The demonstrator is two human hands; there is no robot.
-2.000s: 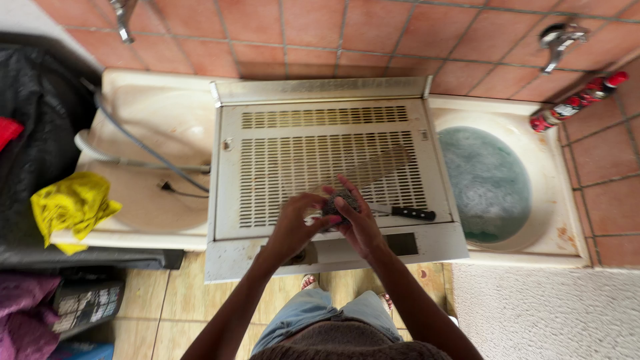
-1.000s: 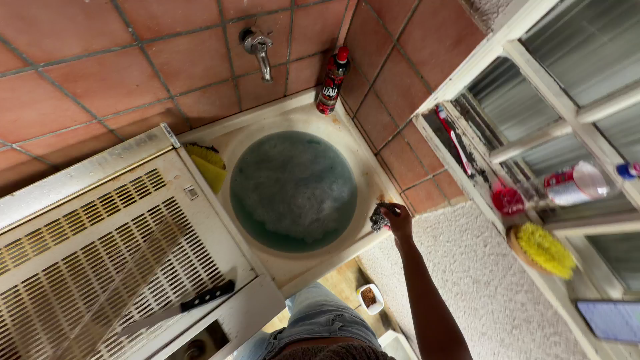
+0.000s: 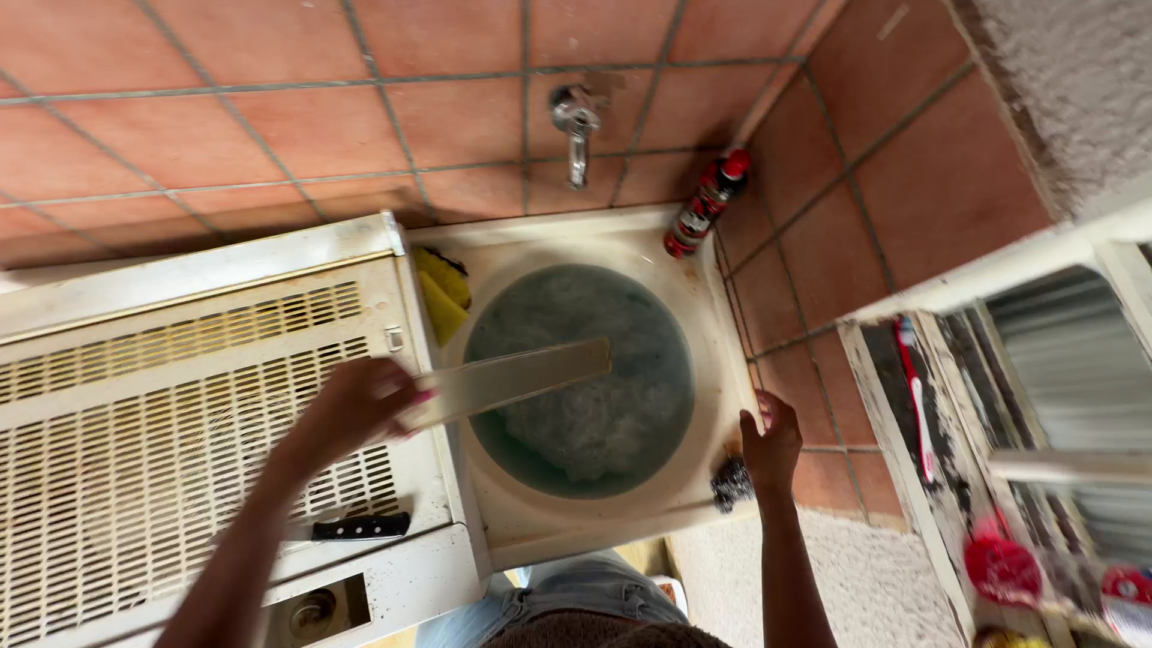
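Note:
My left hand [image 3: 369, 405] grips one end of a flat, translucent strip [image 3: 531, 373], whose other end reaches out over the round basin of cloudy bluish water [image 3: 594, 432]. My right hand [image 3: 772, 441] is at the sink's right rim with fingers apart, holding nothing. Just below it on the rim lies a dark metal scouring pad [image 3: 731, 484]. To the left, a greasy white range hood [image 3: 432, 396] with slotted grilles bears a black-handled knife [image 3: 360, 527], which is partly behind my left forearm.
A yellow cloth [image 3: 439, 301] is tucked between hood and basin. A red bottle [image 3: 706, 205] stands in the sink's back right corner, near the wall tap [image 3: 578, 144]. At right, a window ledge holds a toothbrush [image 3: 916, 396] and a red plastic item [image 3: 1001, 562].
The strip that lay on the hood is now in my left hand over the basin. My right hand has let go of the scouring pad, which lies on the rim. The view has swung right since the oldest frame.

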